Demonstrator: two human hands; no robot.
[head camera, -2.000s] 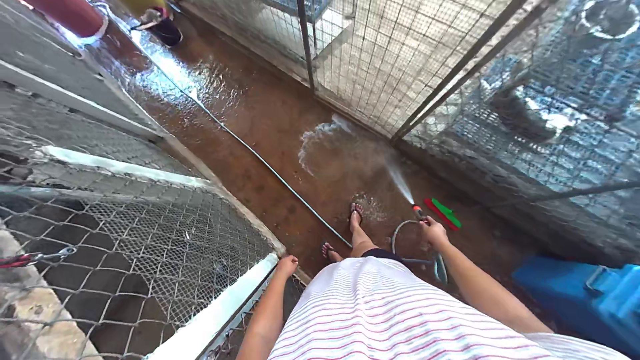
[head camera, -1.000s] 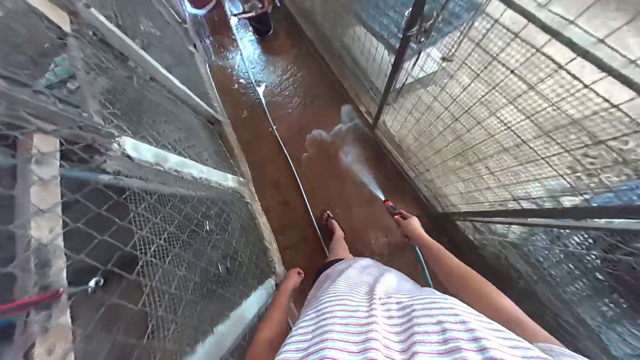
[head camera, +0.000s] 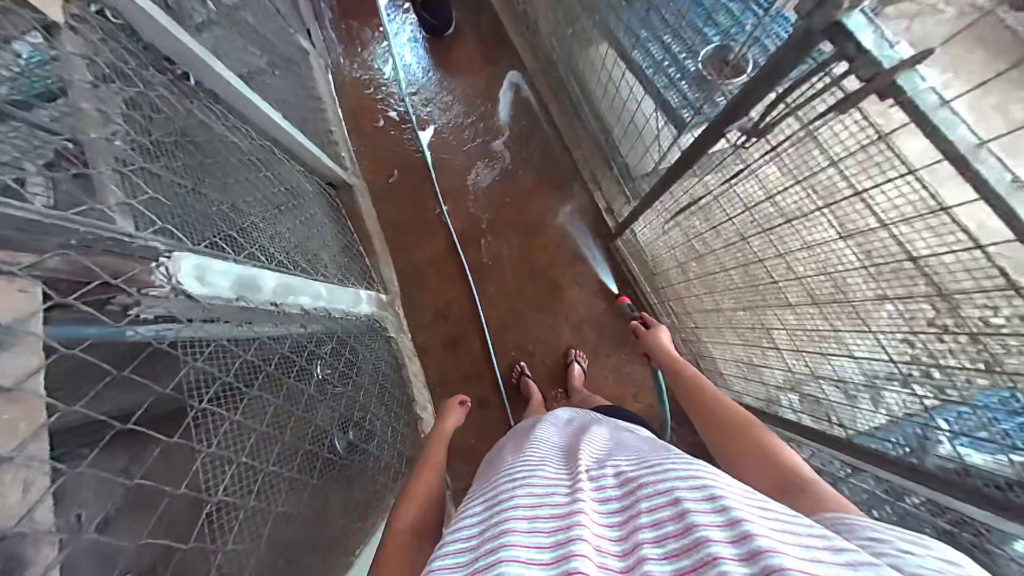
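My right hand (head camera: 654, 338) grips a hose spray nozzle (head camera: 627, 305) with a red tip, and a fan of water leaves it toward the floor by the right-hand wire fence. From below that hand a green hose (head camera: 663, 404) runs down beside my shorts. My left hand (head camera: 454, 410) hangs low near the left kerb, fingers loosely curled, with nothing seen in it. A long pale hose (head camera: 464, 264) lies lengthwise along the wet brown floor (head camera: 528, 256), ending from view beside my sandalled feet.
Chain-link fencing (head camera: 280, 160) on a concrete kerb (head camera: 376, 232) bounds the left side. On the right stands a wire mesh panel (head camera: 784, 264) with a metal frame; a metal bowl (head camera: 726, 62) is behind the mesh. A dark bucket-like object (head camera: 434, 16) stands at the top.
The view has turned and moved along the passage. The green brush and blue bin seen at right two seconds ago are out of view. Water still sprays from the nozzle in my right hand.
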